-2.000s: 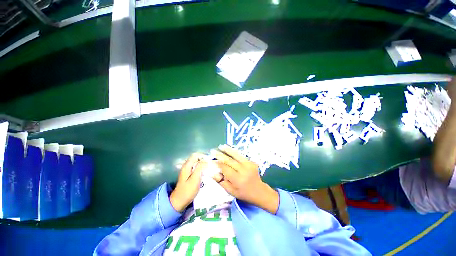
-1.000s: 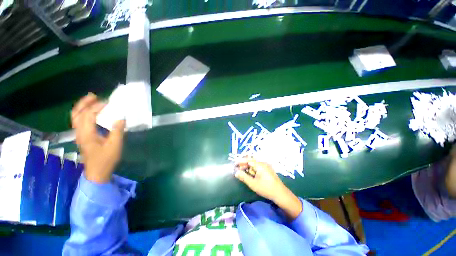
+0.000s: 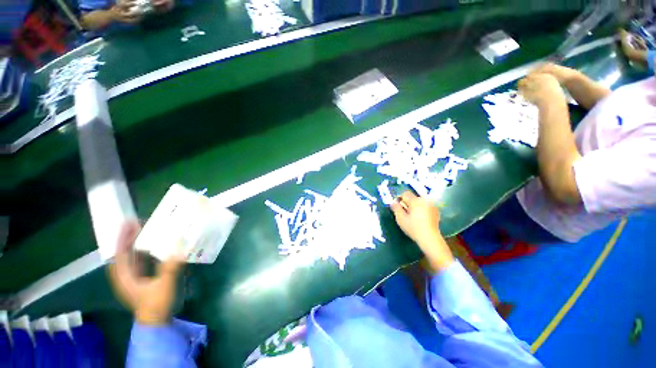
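A white-topped carton lies tilted across the near edge rail. My left hand is at its lower left side, with the fingers and thumb around its edge; the hand is blurred. Small white strips lie in a heap in front of me and in a second heap farther right. My right hand is at the near edge of the second heap, its fingertips pinched at one white strip. The far side of this grip is hidden.
A white divider bar crosses the belt at left. Blue cartons stand at lower left. Other cartons lie on the belt. A person works at a strip pile at right. Another person's hands show at top left.
The view has turned right. My left hand has moved onto a carton, which has come from the belt onto the rail. My right hand has moved from the near heap to the second heap.
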